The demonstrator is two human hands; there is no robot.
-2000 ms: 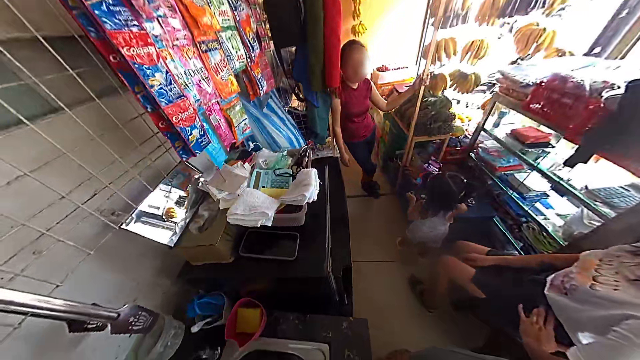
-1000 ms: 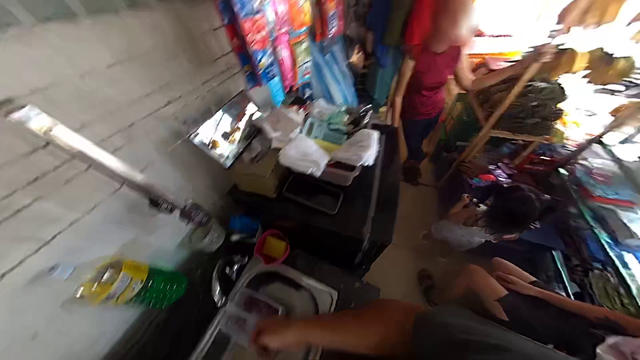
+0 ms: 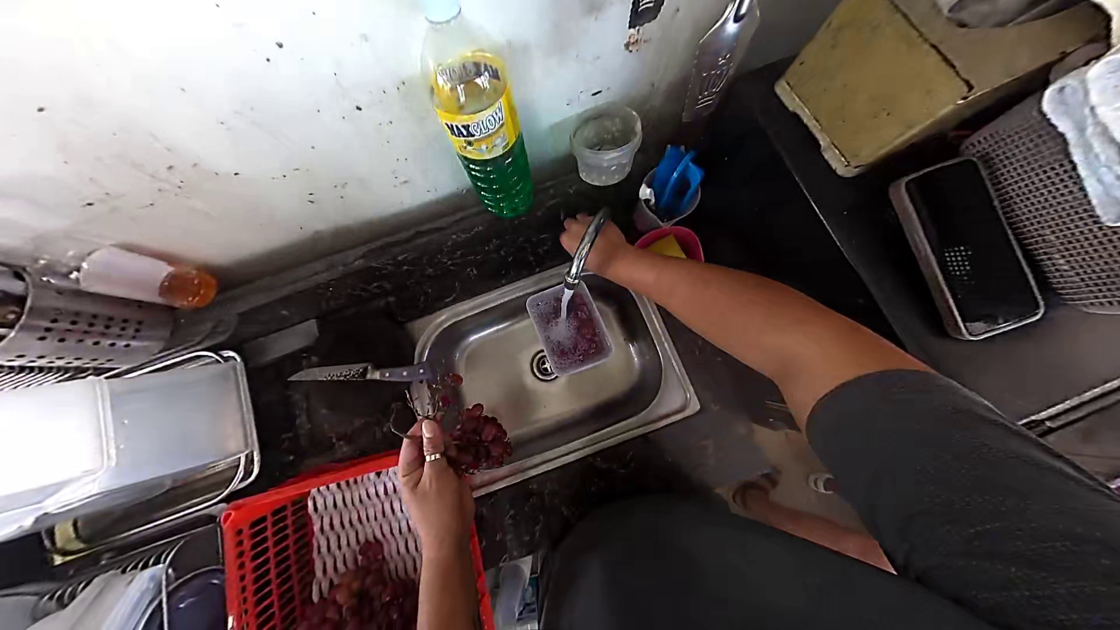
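My left hand point(image 3: 435, 468) grips the stems of a bunch of red grapes point(image 3: 479, 440) at the sink's near left edge. Past the curved faucet point(image 3: 586, 249), my right hand point(image 3: 597, 241) is at the faucet's base, its fingers partly hidden. Water runs from the spout into a clear plastic container point(image 3: 570, 331) with reddish contents in the stainless steel sink point(image 3: 525, 411). A knife point(image 3: 350, 373) lies on the dark counter, its handle at the sink's left rim. More red grapes point(image 3: 363, 595) lie in a red plastic basket point(image 3: 262, 534) at the bottom left.
Behind the sink stand a bottle with green liquid point(image 3: 490, 131), a clear tub point(image 3: 605, 144) and a cup with blue items point(image 3: 669, 188). A pink bowl holds a yellow sponge point(image 3: 667, 247). Metal dish racks point(image 3: 249, 420) are at left; a dark rectangular tray point(image 3: 971, 249) sits at right. A person's foot point(image 3: 754, 494) shows below.
The view has swung from the shop area to the sink. Running water, the red basket and the grape bunch in my left hand now show; the earlier frames do not show them.
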